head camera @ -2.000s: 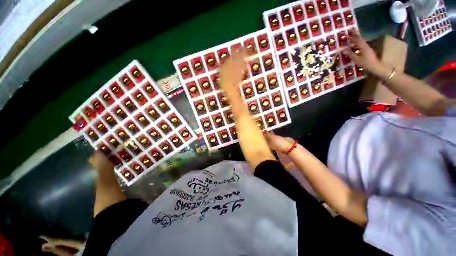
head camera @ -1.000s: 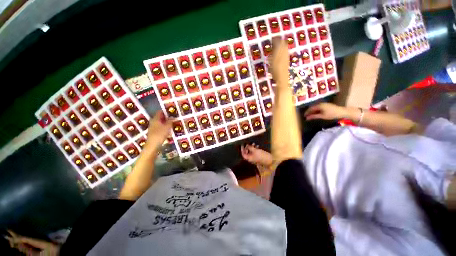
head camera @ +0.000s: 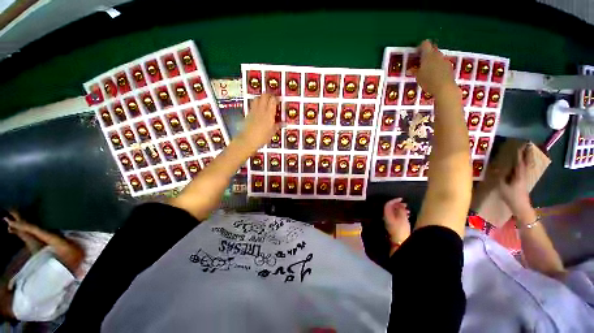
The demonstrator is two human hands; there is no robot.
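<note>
White compartment trays filled with red units lie side by side. My left hand (head camera: pixel 262 119) is over the upper left part of the middle tray (head camera: pixel 306 196), fingertips down at a red unit in the second row; whether it grips one cannot be told. My right hand (head camera: pixel 435 68) is over the top row of the right tray (head camera: pixel 376 159), fingers together; what they touch is hidden. A heap of small cream pieces (head camera: pixel 415 130) lies on the right tray. The left tray (head camera: pixel 207 84) is tilted and holds red units and a few cream bits.
A neighbouring person's hand (head camera: pixel 518 179) is on a brown cardboard box (head camera: pixel 495 195) at right; another hand (head camera: pixel 396 218) is below the right tray. A white round-headed object (head camera: pixel 558 114) and another tray (head camera: pixel 579 140) are far right. Another person's hands (head camera: pixel 26 227) are at lower left.
The view has turned, so the trays look straighter. My left hand has moved from the middle tray's left edge onto its upper rows. My right hand has moved up to the right tray's top row.
</note>
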